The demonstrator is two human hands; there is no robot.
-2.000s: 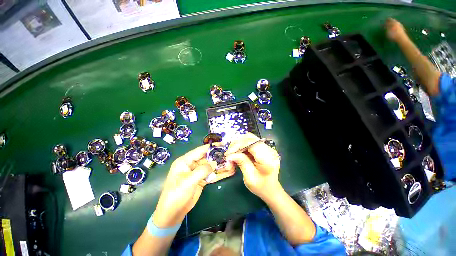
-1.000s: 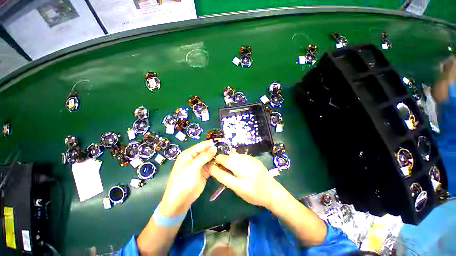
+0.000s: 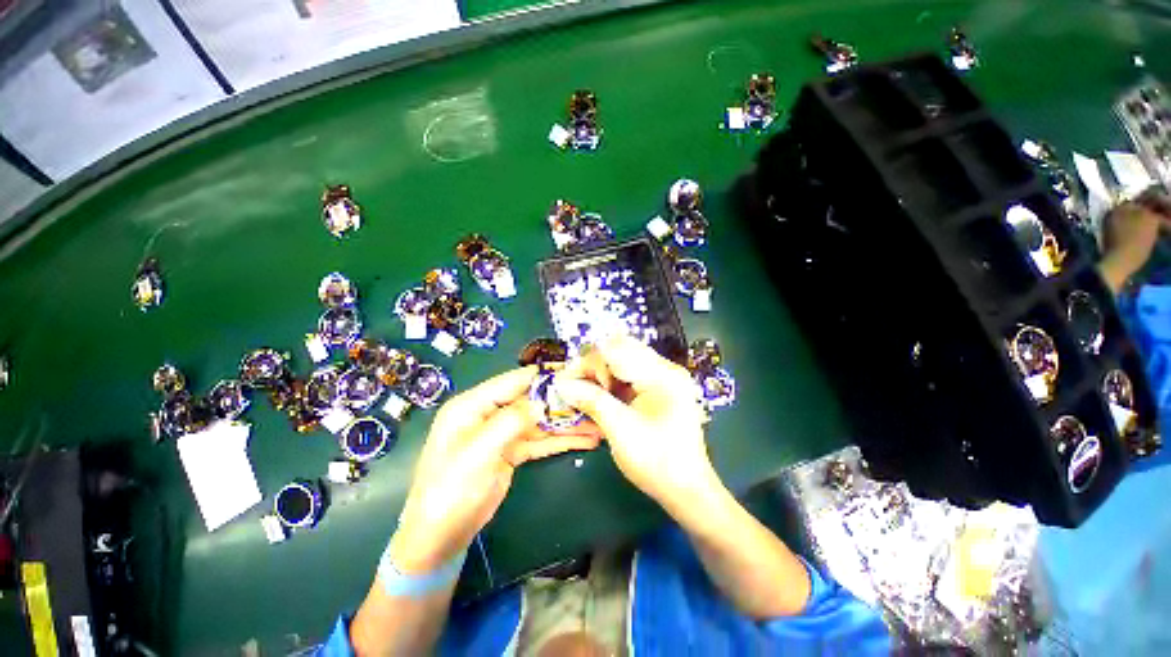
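A round, silver-rimmed watch module (image 3: pixel 555 401) with a brown-copper part at its top is held in front of me, just below the parts tray. My left hand (image 3: pixel 478 443) grips it by its left and lower side. My right hand (image 3: pixel 649 417) has its fingertips on the module's right side. No tool shows clearly in my right hand. The black parts tray (image 3: pixel 670 308) sits just beyond my hands and holds many small white pieces (image 3: pixel 593 306). My right fingers overlap the tray's lower edge.
Many watch modules (image 3: pixel 360 385) cluster at left beside a white paper slip (image 3: pixel 218 475). A black compartment rack (image 3: pixel 886 295) stands at right, with clear plastic bags (image 3: pixel 899 546) below it. A black box (image 3: pixel 45 539) is far left. Another person's hand (image 3: pixel 1130 238) is at far right.
My right hand has come up from below the module to its upper right side. The slim tool seen below it no longer shows clearly. The view has shifted slightly.
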